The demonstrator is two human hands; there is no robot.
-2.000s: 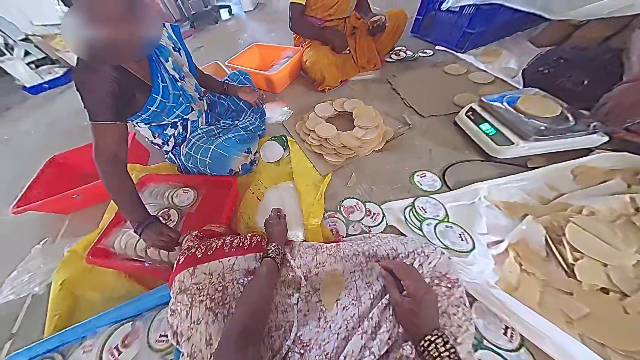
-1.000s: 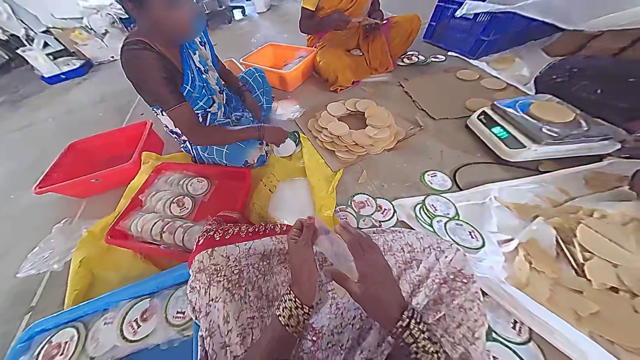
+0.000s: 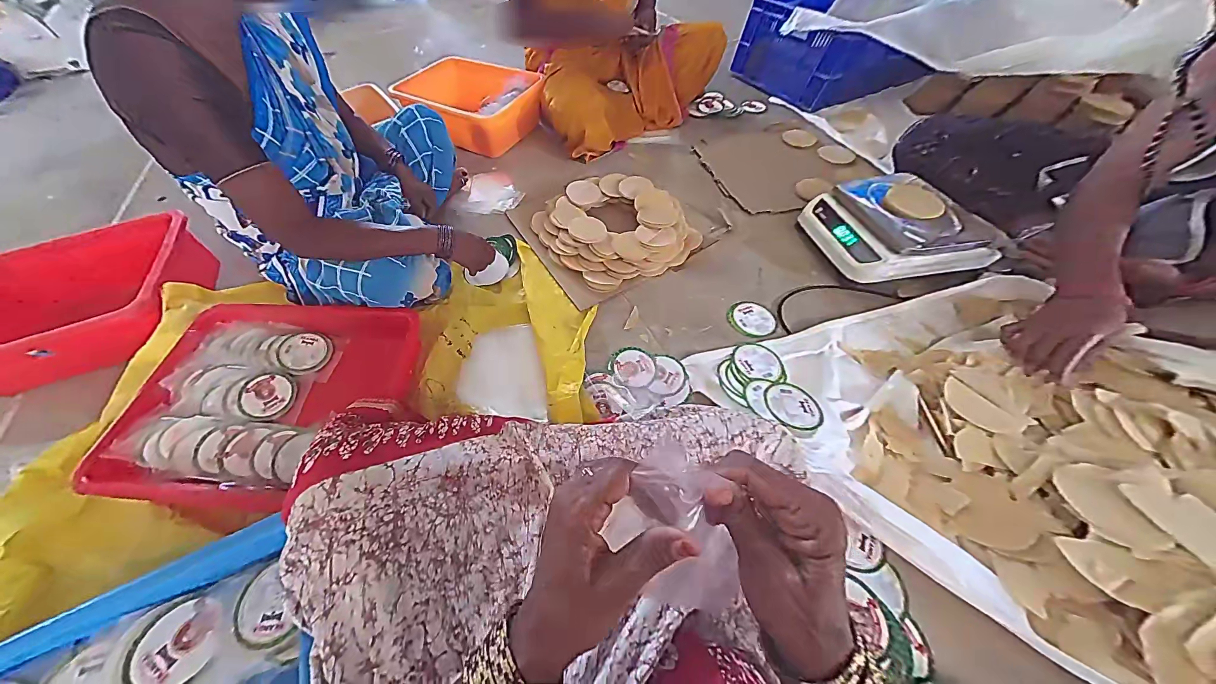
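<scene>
Above the patterned cloth over my lap, a thin clear plastic bag [image 3: 698,560] is held between both hands. My left hand [image 3: 603,560] pinches one side of it with thumb and fingers. Opposite, my right hand [image 3: 784,551] grips the bag's upper edge. Beyond my knees, a stack of clear plastic bags [image 3: 502,370] lies on a yellow plastic sheet [image 3: 446,332]. Round printed labels with green rims [image 3: 793,407] lie past my right knee, some on a white sheet. A ring of flat round discs [image 3: 617,228] rests on cardboard farther off.
A red tray [image 3: 370,366] with packed discs stands left; a blue crate [image 3: 142,608] with labelled packs is nearer. Another person's hand [image 3: 1069,332] reaches into broken pale sheets [image 3: 1064,494] at right, below a digital scale [image 3: 893,237]. A co-worker's hand [image 3: 472,252] holds labels ahead.
Two seconds ago my left hand was at the bag stack and my right hand lay on my lap. Both hands now hold a bag together. A person's arm has come in at the right.
</scene>
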